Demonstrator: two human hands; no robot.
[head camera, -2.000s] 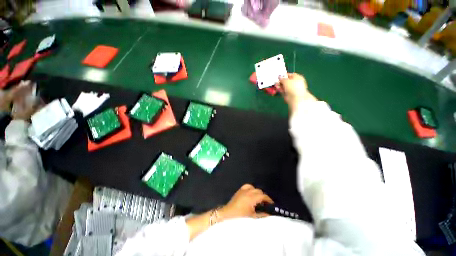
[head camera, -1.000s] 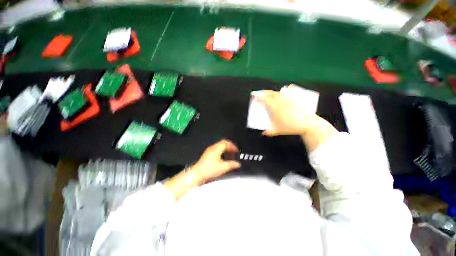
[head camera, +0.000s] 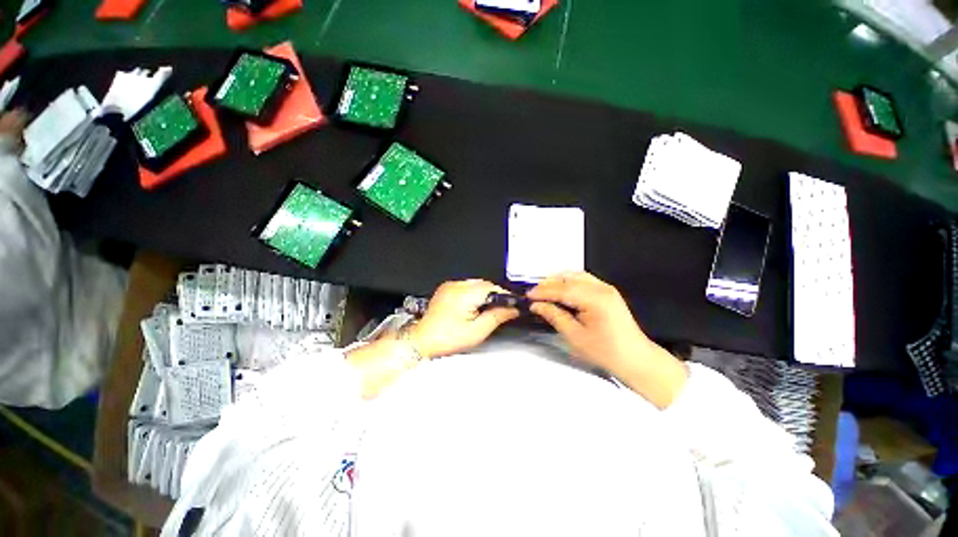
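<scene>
A black strip (head camera: 506, 300) is held between both hands at the mat's front edge. My left hand (head camera: 460, 317) grips its left part. My right hand (head camera: 588, 320) has its fingertips on the strip's right end; whether a small part is pinched there is too small to tell. A white cover plate (head camera: 545, 242) lies flat on the black mat just beyond my fingers. A stack of white cover plates (head camera: 688, 178) lies further right, beside a black smartphone (head camera: 741, 259).
Several green circuit boards (head camera: 307, 224) lie at left, two on orange-red pads (head camera: 284, 112). A long white sheet (head camera: 821, 270) is at right. Cartons of plates (head camera: 200, 357) stand below. A person's sleeve (head camera: 47, 283) is far left. The green belt (head camera: 672, 63) runs behind.
My right hand has come back from the belt, past the mat's right side, to the strip. A single plate now lies in front of me. The view has tilted down, showing the plate stack and phone.
</scene>
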